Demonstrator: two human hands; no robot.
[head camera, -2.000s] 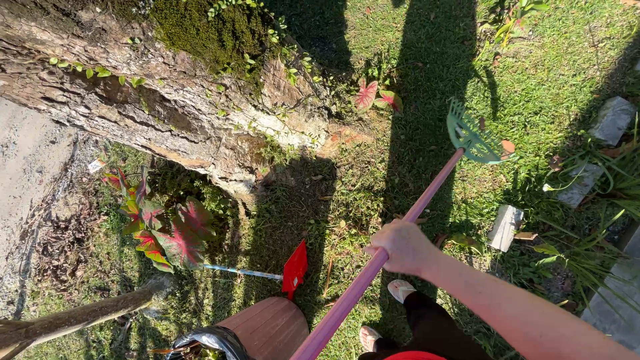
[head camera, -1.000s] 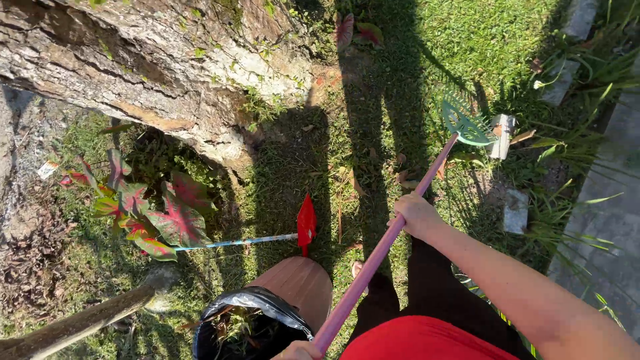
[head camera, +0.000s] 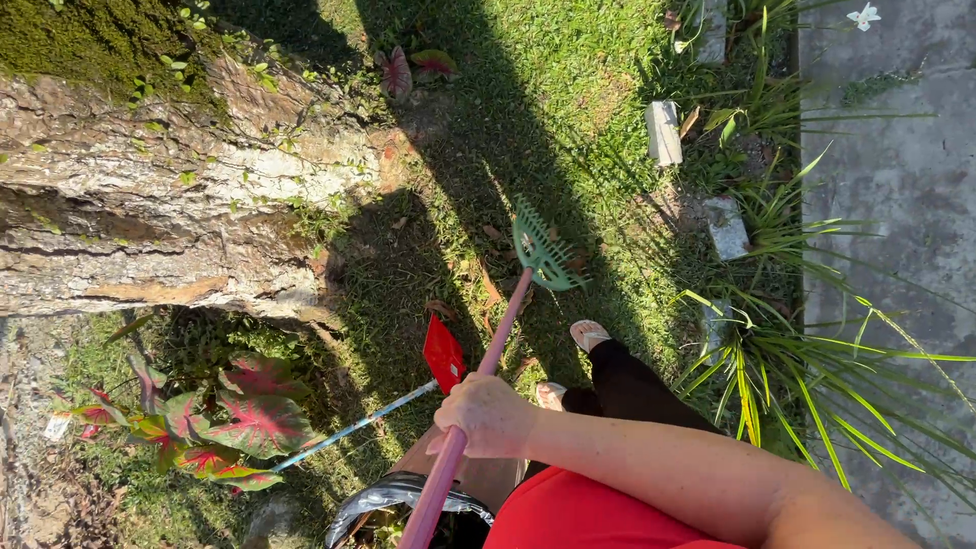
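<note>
My right hand is closed around the pinkish wooden handle of a rake, partway along it. The rake's green plastic head lies over shaded grass and a few brown leaves, beyond my feet. My left hand is not in view; the handle runs out of the frame at the bottom. Left of my right hand, a red dustpan with a long blue-and-white handle rests on the ground. Below it stands a brown bin lined with a black plastic bag, partly hidden by the handle and my hand.
A large mossy tree trunk fills the upper left. Red-and-green caladiums grow below it. Several pale blocks, one upright-looking brick among them, and long-leaved plants edge a concrete path at the right.
The rake head has moved away from the pale blocks, onto the shaded grass nearer the trunk. My left hand, at the handle's lower end a second ago, is out of view.
</note>
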